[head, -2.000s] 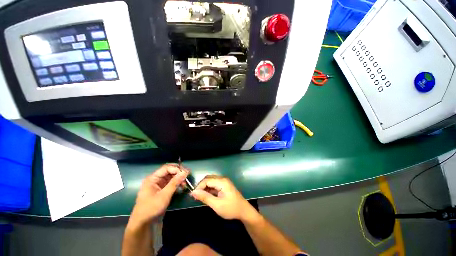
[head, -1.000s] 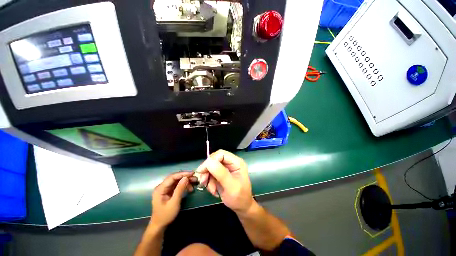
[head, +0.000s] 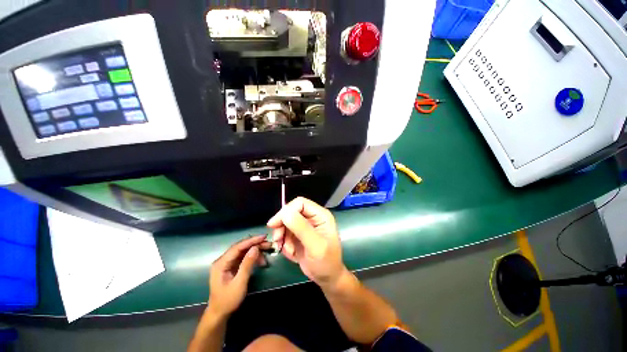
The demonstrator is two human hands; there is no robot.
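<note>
A stripping and crimping machine (head: 206,155) with a black front stands before me. My right hand (head: 309,237) pinches a thin pale wire lead (head: 283,192), whose far end meets the wire feed opening (head: 280,170) low on the front; whether its tip is inside is too small to tell. My left hand (head: 237,275) is just left and below, fingers curled with dark wire ends between the fingertips. The wires between the two hands are small and partly hidden by the fingers.
A touchscreen (head: 79,89) is upper left and an emergency stop button (head: 362,41) upper right. A blue small parts box (head: 375,189), yellow handle (head: 408,172), red-orange scissors (head: 426,103) and white second machine (head: 536,89) are right. A paper sheet (head: 103,265) and blue bin (head: 17,254) are left.
My right hand has moved up from beside my left hand to below the feed opening, with a lead extended to it. Over the last second both hands have stayed nearly in place.
</note>
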